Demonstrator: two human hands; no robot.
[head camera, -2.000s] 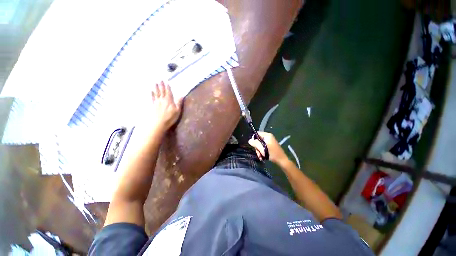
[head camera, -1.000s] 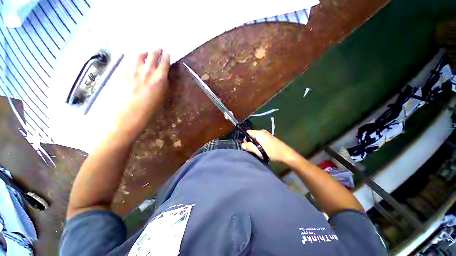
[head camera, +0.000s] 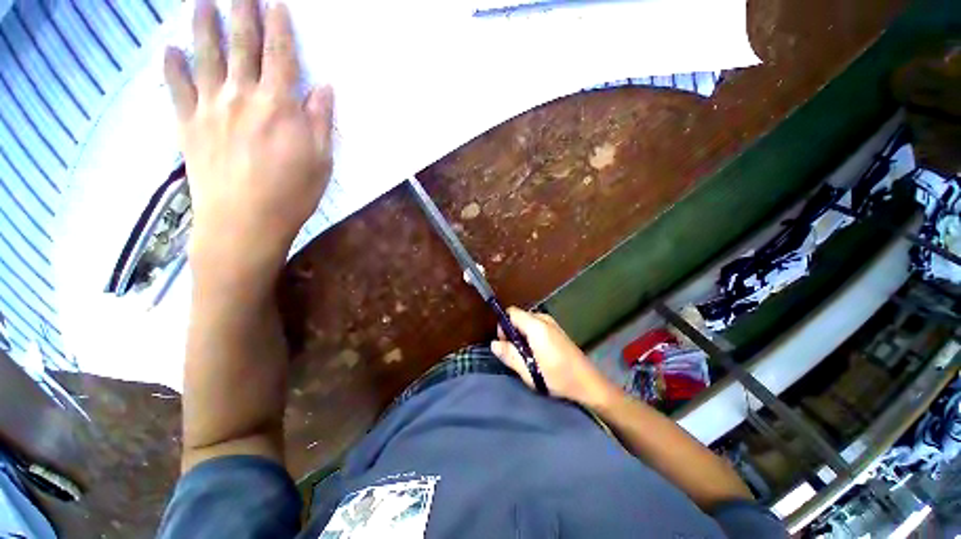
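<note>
My left hand (head camera: 253, 137) lies flat with fingers spread on the white paper pattern (head camera: 400, 74), palm down, holding nothing. A silver pattern weight (head camera: 158, 237) with a black-edged bar handle lies on the paper, partly hidden by my left wrist. Striped fabric (head camera: 79, 68) shows beyond the paper at the upper left, and a small strip of it at the curved edge on the right. My right hand (head camera: 548, 353) holds the fabric shears (head camera: 464, 253) by the black handles. The blades look closed, with the tip at the paper's near edge.
The worn brown table (head camera: 527, 174) runs to its edge above the green floor (head camera: 643, 253). Thin offcuts (head camera: 47, 379) lie at the left. A dark-handled tool (head camera: 47, 482) and blue cloth (head camera: 21, 516) are at the lower left. Shelves with cloth bundles (head camera: 790, 247) and a red item (head camera: 664, 363) stand at the right.
My left hand has moved up and left, farther onto the paper, with fingers spread. The shears have shifted slightly right and down, still in my right hand. The view has turned, and the fabric's far corner sits farther right.
</note>
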